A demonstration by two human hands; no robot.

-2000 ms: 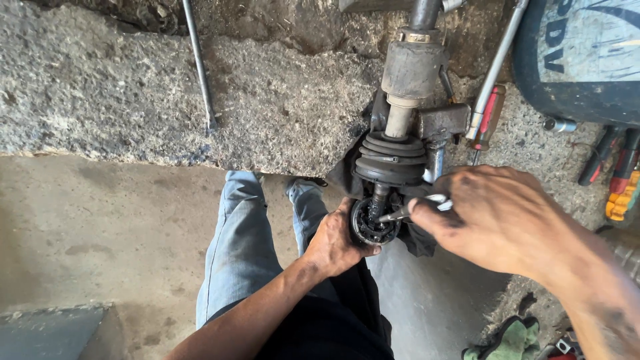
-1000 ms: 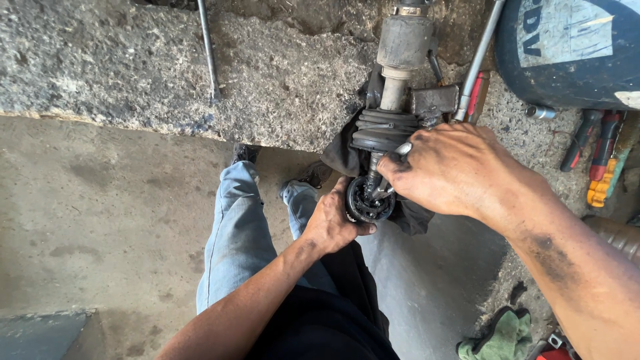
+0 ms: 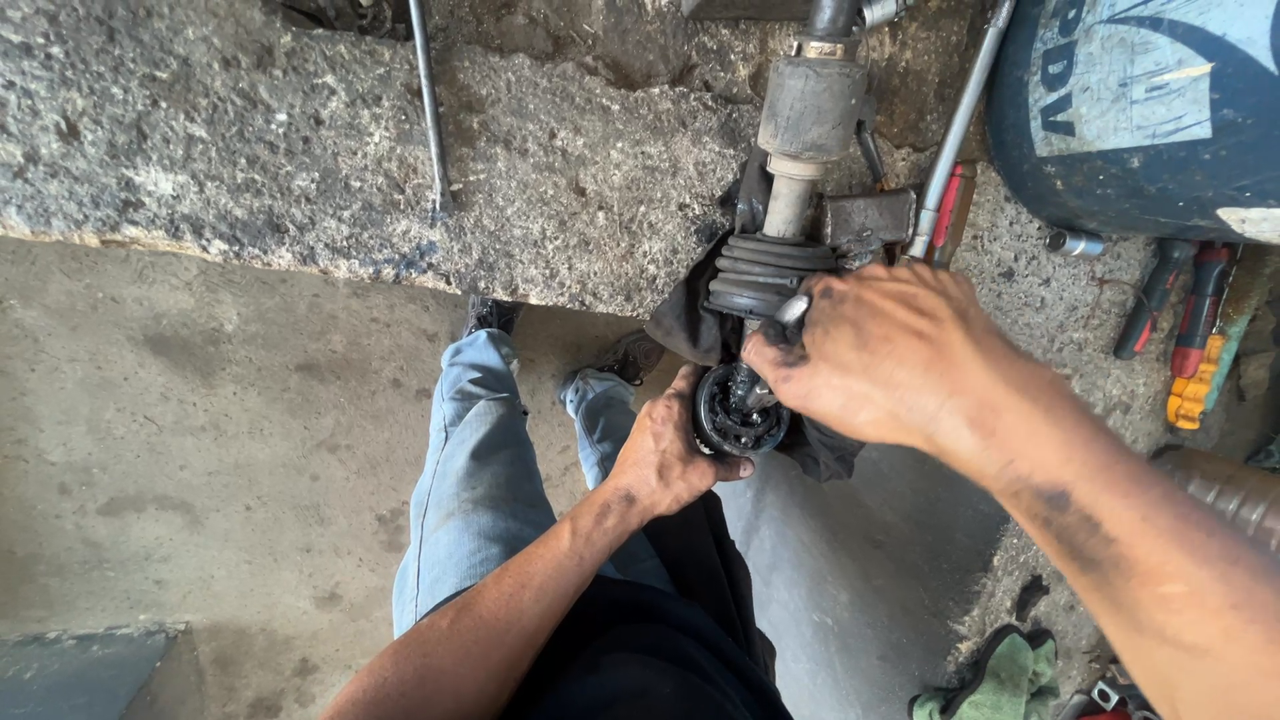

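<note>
A car's drive shaft lies over the edge of a rough concrete ledge, its ribbed rubber boot (image 3: 765,275) pushed up the shaft. Below the boot is the round CV joint (image 3: 715,415), its open face full of dark grease. My left hand (image 3: 665,445) grips the joint's rim from the left, thumb and fingers around it. My right hand (image 3: 880,350) is closed on a metal tool (image 3: 793,312), whose handle end shows above the thumb; its lower tip is at the greasy opening. The tool's exact kind is hidden by my fingers. A dark cloth (image 3: 690,315) lies under the shaft.
A metal rod (image 3: 430,110) rests on the concrete ledge (image 3: 250,170). Right of the shaft are a long steel bar (image 3: 965,125), a red-handled tool (image 3: 945,215), a socket (image 3: 1075,243), a blue container (image 3: 1120,170) and several hand tools (image 3: 1200,310). Green gloves (image 3: 1000,675) lie lower right.
My left hand stays on the joint. My right hand, with the tool in it, has shifted a little at the joint, and its fingers now cover more of the tool than two seconds ago.
</note>
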